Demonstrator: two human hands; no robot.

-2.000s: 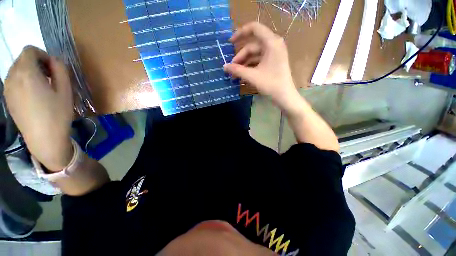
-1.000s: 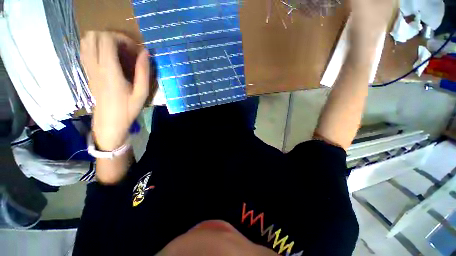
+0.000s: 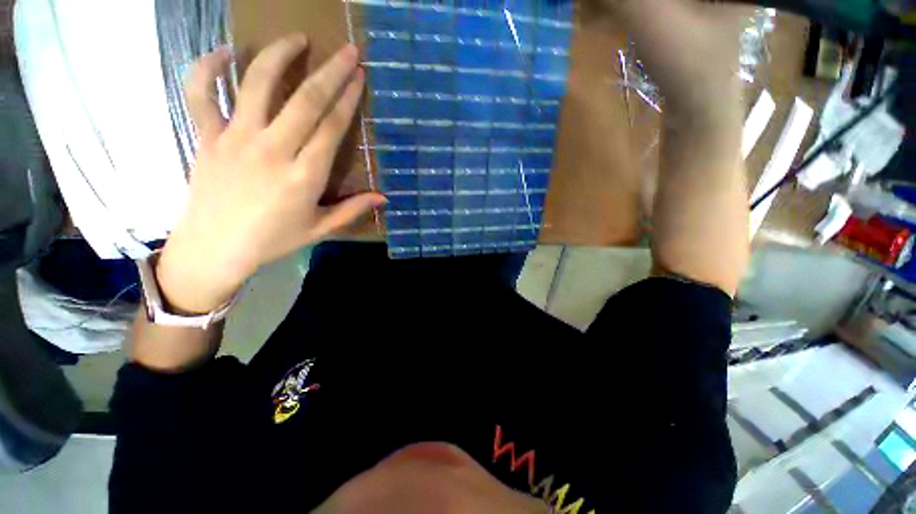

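Note:
The blue solar cell matrix (image 3: 457, 141) lies on the brown tabletop in front of me, its near edge at the table edge. Two thin loose silver ribbons lie slanted on its right part. Another thin ribbon (image 3: 366, 131) runs along its left edge. My left hand (image 3: 266, 166) is flat with fingers spread, its middle fingertips and thumb tip at this ribbon. My right hand (image 3: 683, 40) is blurred and partly beyond the top edge, right of the matrix; its fingers and anything in them cannot be made out.
A long ribbon bundle (image 3: 186, 75) lies beside white sheets (image 3: 90, 120) at left. Loose short ribbons (image 3: 638, 85) lie near my right hand. White strips (image 3: 778, 166), a dark cable (image 3: 834, 151), crumpled white tissue (image 3: 854, 125) and a red cylinder (image 3: 876, 239) are at right.
My left hand has moved right and spread at the matrix's left edge, where a ribbon now lies. My right hand left the matrix, reached far right, then came partway back. The view has shifted.

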